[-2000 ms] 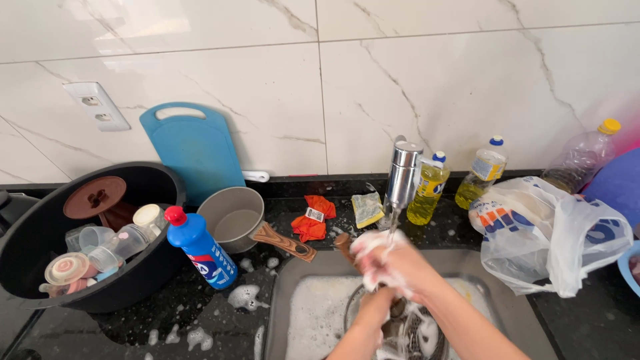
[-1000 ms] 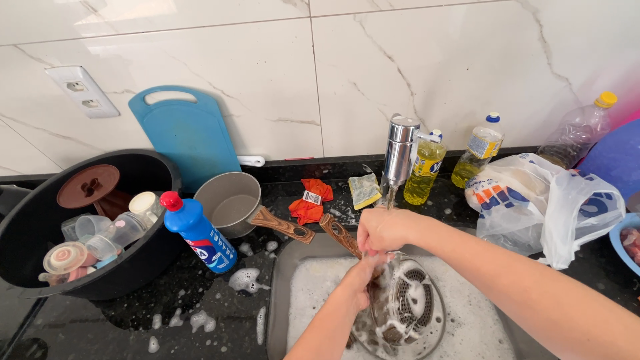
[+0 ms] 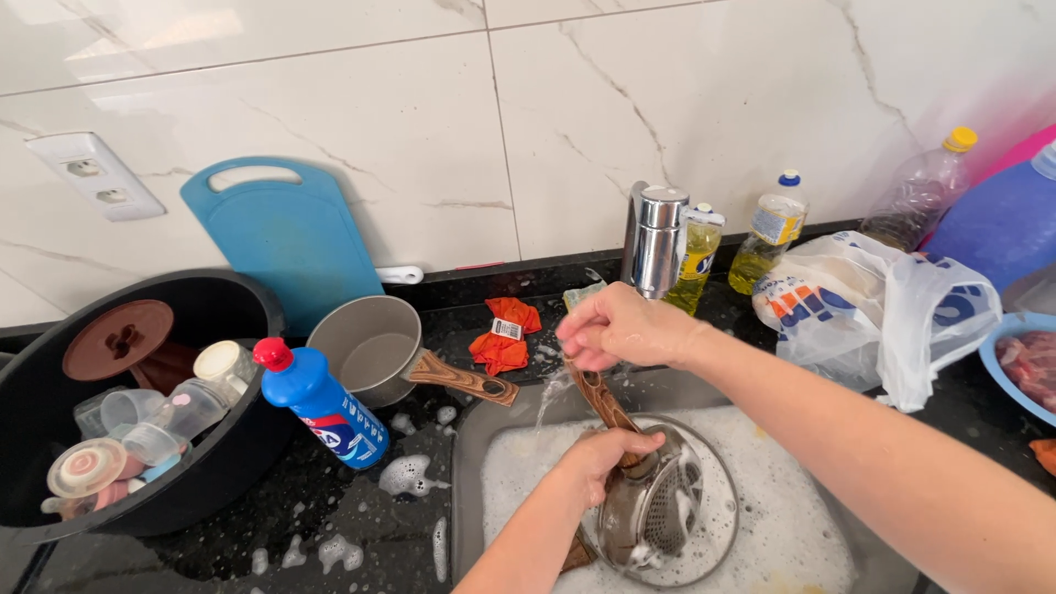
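My left hand (image 3: pixel 606 462) grips the lower end of a wood-patterned handle (image 3: pixel 606 400) joined to a small soapy metal pan (image 3: pixel 627 520). Close to the handle's upper end, under the chrome faucet (image 3: pixel 658 239), is my right hand (image 3: pixel 615 330) with curled fingers; whether it grips the handle is unclear. Water splashes beside it. A round glass lid (image 3: pixel 722 511) and a perforated metal piece (image 3: pixel 672 503) lie about the pan, in the sink (image 3: pixel 474 478) of sudsy water. Another wood-patterned handle (image 3: pixel 577 554) shows below my left hand.
Left: a black basin (image 3: pixel 272 330) with cups and lids, a blue detergent bottle (image 3: pixel 330 412), a saucepan (image 3: pixel 363 351) and a blue cutting board (image 3: pixel 289 239). Behind lies an orange cloth (image 3: pixel 507 318). Right: yellow-liquid bottles (image 3: pixel 771 231), a plastic bag (image 3: pixel 891 305) and a light-blue bowl of meat (image 3: pixel 998 355).
Two seconds ago my hands were together in white foam below the faucet. Since one second ago my right hand has moved up toward the faucet, while my left has gone lower to the pan end of the handle.
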